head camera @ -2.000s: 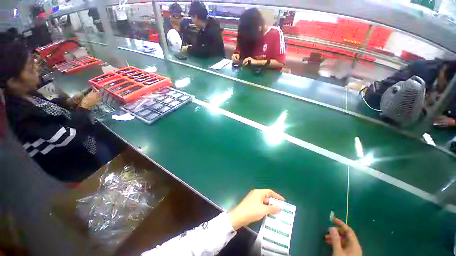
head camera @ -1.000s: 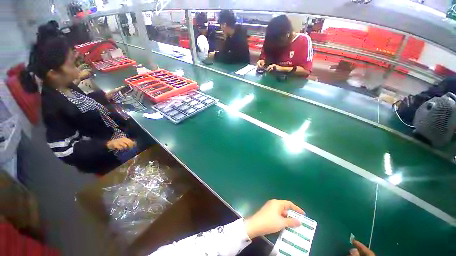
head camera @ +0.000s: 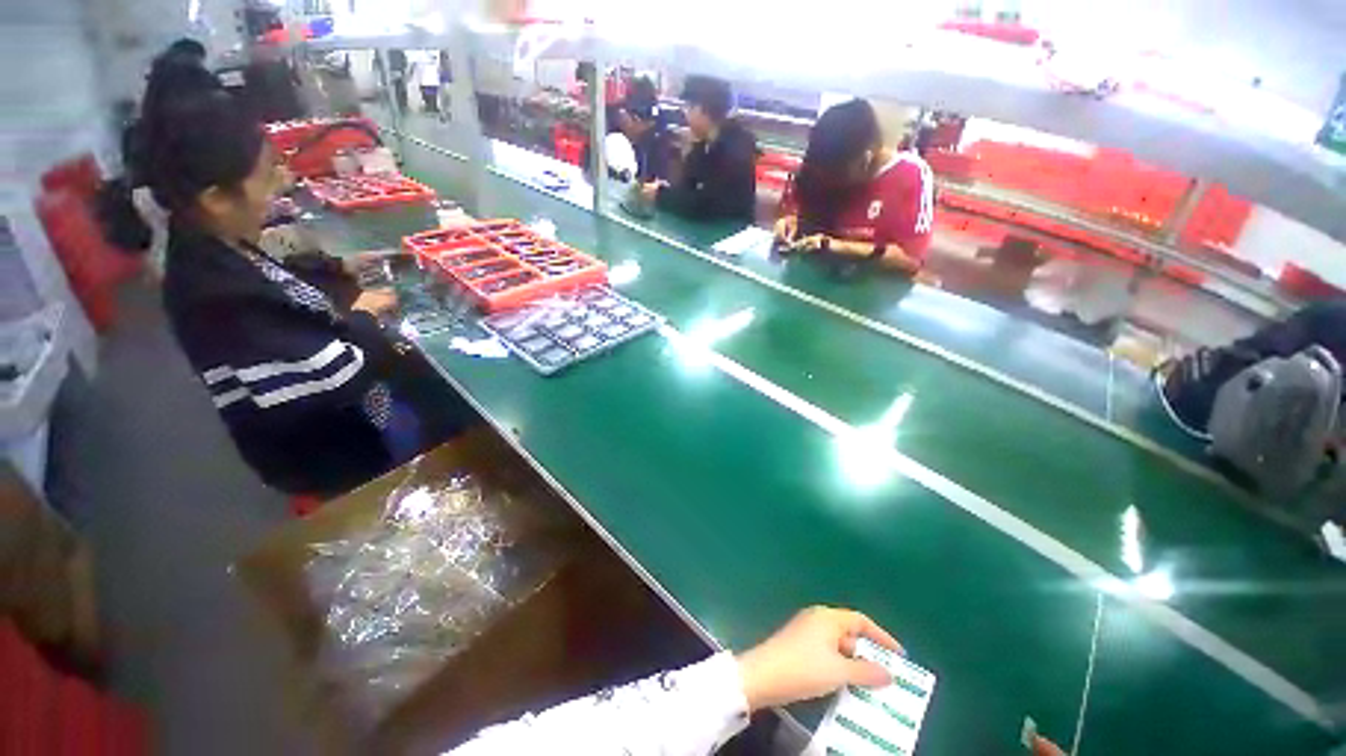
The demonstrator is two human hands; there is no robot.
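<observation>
My left hand [head camera: 816, 659] holds a white label strip [head camera: 881, 718] with green bars by its upper end, thumb on top, over the near edge of the green bench. The strip's lower part is cut off by the bottom of the picture. Of my right hand [head camera: 1044, 746] only a fingertip shows at the bottom edge, right of the strip. A tiny pale label [head camera: 1029, 730] is at that fingertip.
A red-orange tray [head camera: 506, 263] with dark handsets and a grey blister tray [head camera: 573, 328] lie on the green bench [head camera: 709, 488] at upper left. A person [head camera: 281, 355] sits at left. An open carton [head camera: 281, 579] holds clear plastic bags [head camera: 418, 579]. A grey fan [head camera: 1278, 424] is at right.
The view has turned left and tilted up, so the trays and carton sit farther right. My right hand has dropped mostly out of the picture. The left hand still holds the strip.
</observation>
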